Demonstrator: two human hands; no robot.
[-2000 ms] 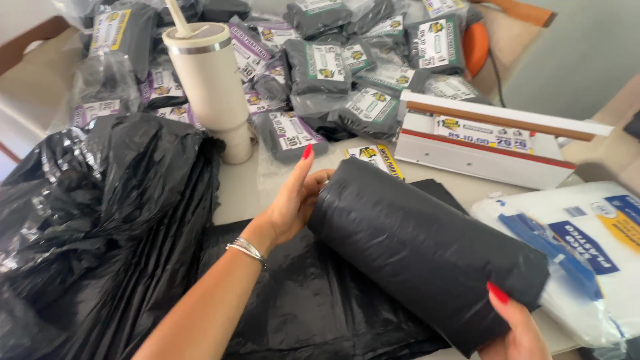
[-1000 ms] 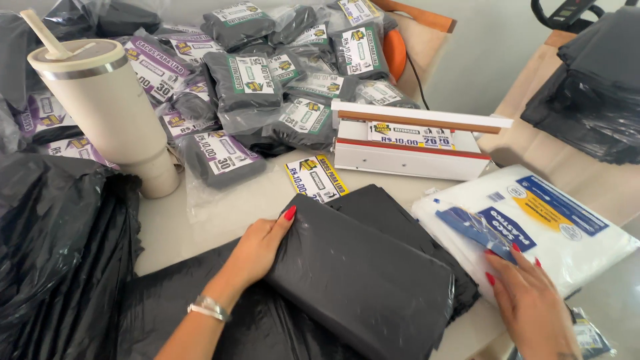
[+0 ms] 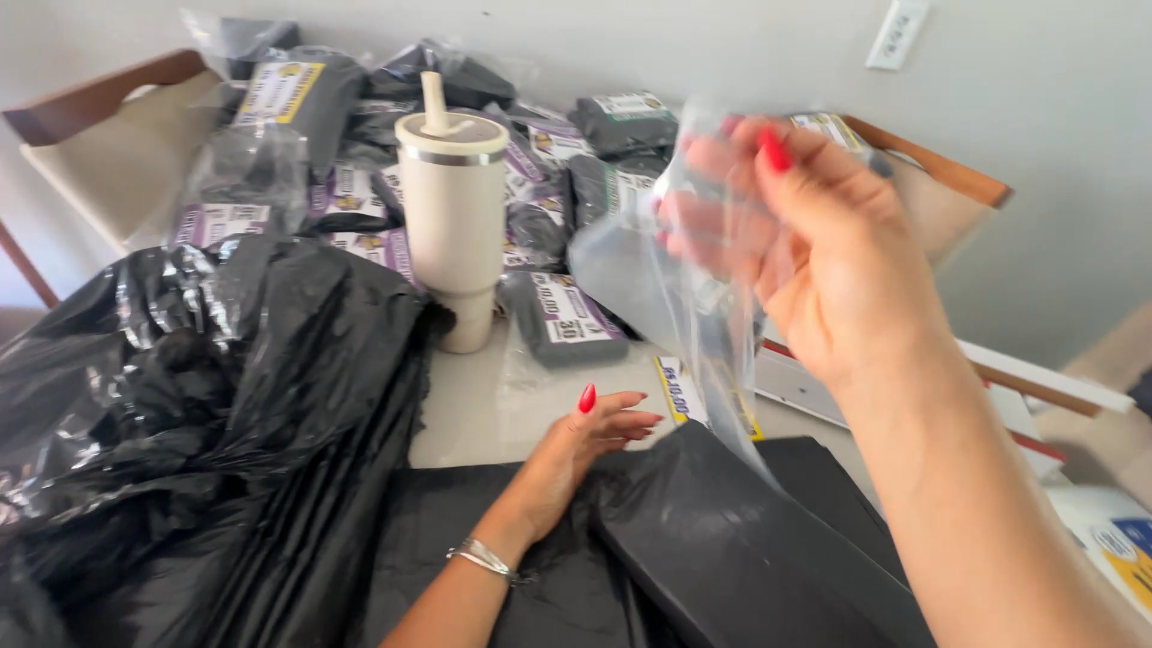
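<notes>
My right hand (image 3: 810, 216) is raised at the right of centre, its fingers closed on a clear plastic bag (image 3: 711, 315) that hangs down towards a folded bundle of black plastic bags (image 3: 756, 540). Just left of that bundle, my left hand (image 3: 585, 450) is held with its fingers apart and nothing in them. Under both lie flat black plastic sheets (image 3: 477, 540). A printed label card (image 3: 681, 389) with writing shows partly behind the clear bag.
A heap of loose black bags (image 3: 225, 387) fills the left. Behind stand a cream tumbler with a straw (image 3: 454, 216) and many packed, labelled bundles (image 3: 567, 315). At the right are a white sealer-like device (image 3: 801, 382) and a white plastic package (image 3: 1102, 540).
My right hand has come up from the white package and now holds a clear bag. My left hand has let go of the folded black bundle. The view has swung left.
</notes>
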